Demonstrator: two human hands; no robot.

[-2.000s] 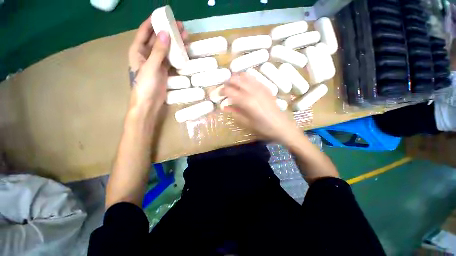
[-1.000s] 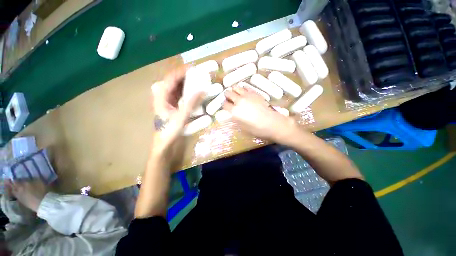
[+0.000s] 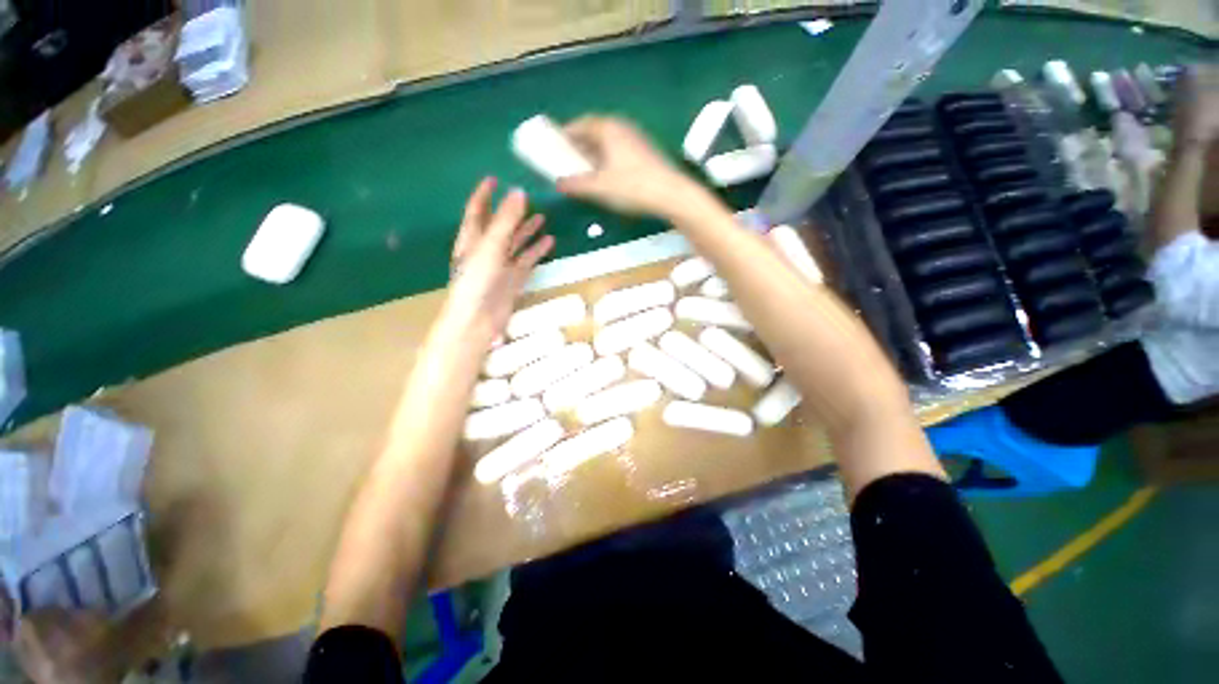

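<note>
Several white rounded cases (image 3: 619, 400) lie close together on the brown bench in front of me. My right hand (image 3: 618, 163) is over the green belt and holds one white case (image 3: 550, 147) by its right end. My left hand (image 3: 497, 254) is at the belt-side edge of the bench, fingers spread, with nothing seen in it. Three white cases (image 3: 731, 136) lie together on the belt beside the metal upright. Another white case (image 3: 284, 243) lies flat on the belt at the left. My right forearm hides part of the case group.
Black blister trays (image 3: 952, 247) are stacked right of the slanted metal upright (image 3: 876, 100). Translucent compartment trays (image 3: 87, 563) are at the lower left by a neighbour's hand. Another person's arm (image 3: 1182, 174) is at the far right. A blue stool (image 3: 1023, 454) stands below the bench.
My right hand has moved from the case group out over the belt with a case. My left hand has let go of the white pieces and opened. The view now shows more belt.
</note>
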